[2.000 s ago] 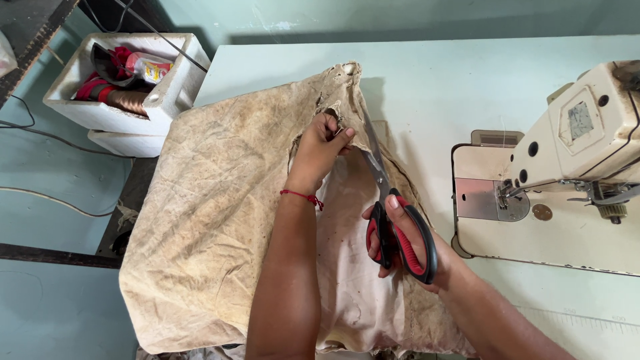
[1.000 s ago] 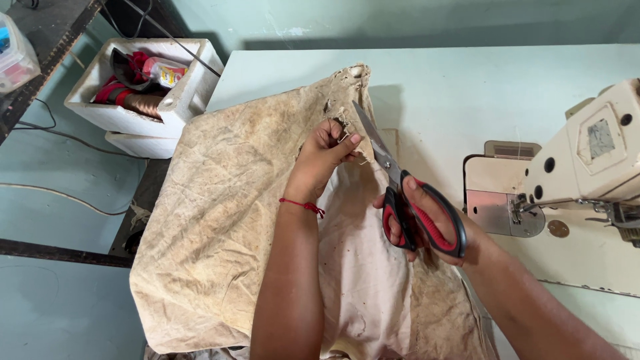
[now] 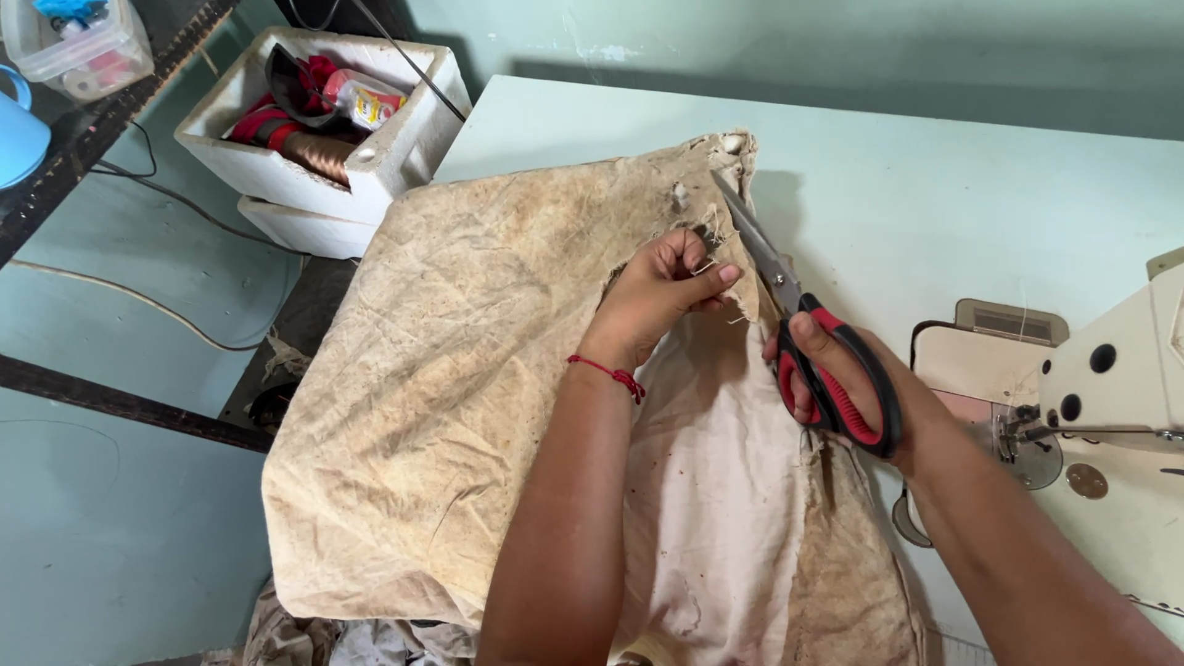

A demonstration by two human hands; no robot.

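Note:
A stained beige fabric cover [image 3: 444,342] lies over the table, with a paler cloth panel [image 3: 712,490] showing at its opening. My left hand [image 3: 661,282], a red string around its wrist, pinches the frayed torn edge of the fabric between thumb and fingers. In my right hand [image 3: 832,370] are scissors [image 3: 782,277] with black and red handles. Their blades point up and to the left, along the fabric strip beside the left hand, near the cover's worn top corner. Whether any cloth lies between the blades is hard to tell.
At the right stands a sewing machine [image 3: 1110,370]. A white foam box [image 3: 388,176] at the upper left holds a thread cone and a plastic packet. A dark shelf [image 3: 176,74] carries a clear plastic container [image 3: 83,51] and a blue cup [image 3: 18,129]. Cables hang along the wall.
The scissors, in my right hand, have tilted further left from two seconds ago, and their blades have moved off the fabric's right edge onto the strip. My left hand keeps its pinch.

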